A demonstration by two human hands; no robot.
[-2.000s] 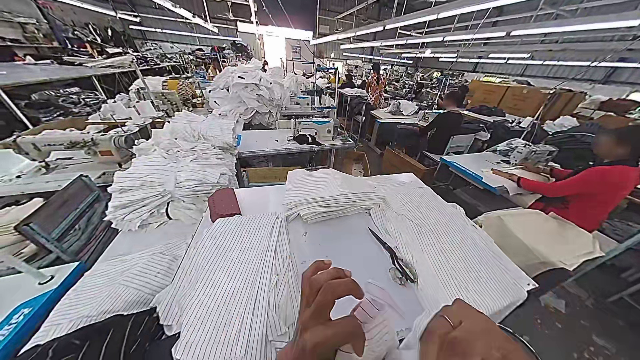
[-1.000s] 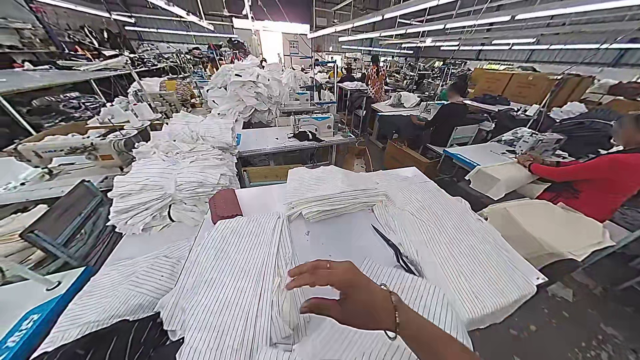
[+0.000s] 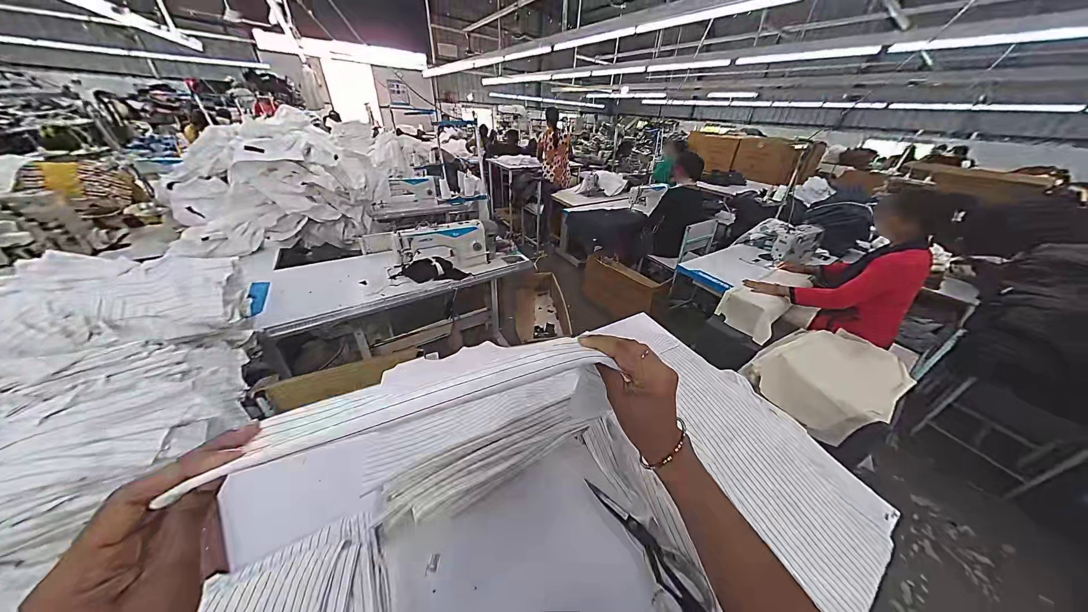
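Observation:
My left hand [image 3: 153,518] grips one end of a folded bundle of striped white fabric [image 3: 408,391], at the lower left. The bundle stretches up to my right hand [image 3: 636,378], whose thumb and fingers pinch its other end. Below it, a stack of striped pieces [image 3: 484,459] rests on the white tabletop [image 3: 501,535]. Black-handled scissors [image 3: 646,544] lie beside my right forearm, partly over fabric. More striped cloth [image 3: 756,459] covers the table's right side, and another stack [image 3: 297,569] shows at the bottom left.
Large piles of white fabric [image 3: 110,382] rise on the left. Ahead is a sewing machine [image 3: 442,245] on its table, with a cardboard box [image 3: 542,308] beside it. A person in a red top [image 3: 867,293] sits at a machine on the right, near cream cloth [image 3: 829,378].
The view has shifted noticeably. My right hand has moved from above the near fabric to the bundle's far end. My left hand, out of view one second ago, now holds the other end.

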